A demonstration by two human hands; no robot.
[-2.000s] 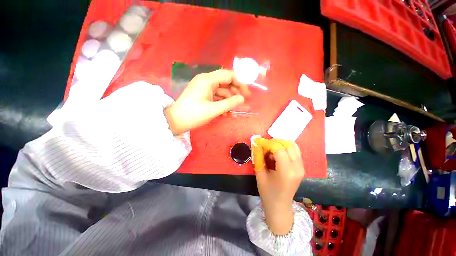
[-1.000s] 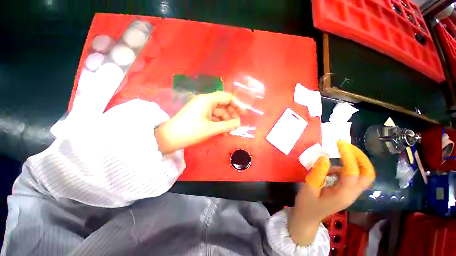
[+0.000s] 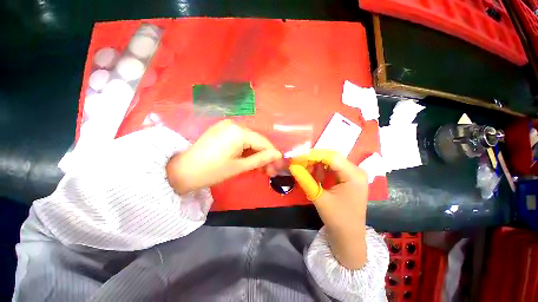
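Observation:
A small near-black watch head point(image 3: 282, 184) lies on the red work mat point(image 3: 171, 65) just below my fingertips, partly hidden by them. My left hand point(image 3: 227, 154) pinches a clear glossy protective film point(image 3: 295, 134) at its fingertips, over the mat. My right hand point(image 3: 330, 183), with yellow-orange finger cots, has its thumb and forefinger closed at the film's edge, meeting my left fingertips. The white squeegee card point(image 3: 338, 137) lies on the mat just beyond my right hand.
The film disc strip point(image 3: 131, 68) lies at the mat's left. A green patch point(image 3: 224, 99) is mid-mat. White wipes point(image 3: 400, 144) lie at the right edge. A clear jar point(image 3: 457, 141) stands further right. Red trays sit at upper right point(image 3: 460, 23) and low right point(image 3: 402, 265).
My right hand has left the wipe, dropped on the mat at right, and come back to meet my left fingertips. My left hand has moved slightly down, nearer the watch head, with the film.

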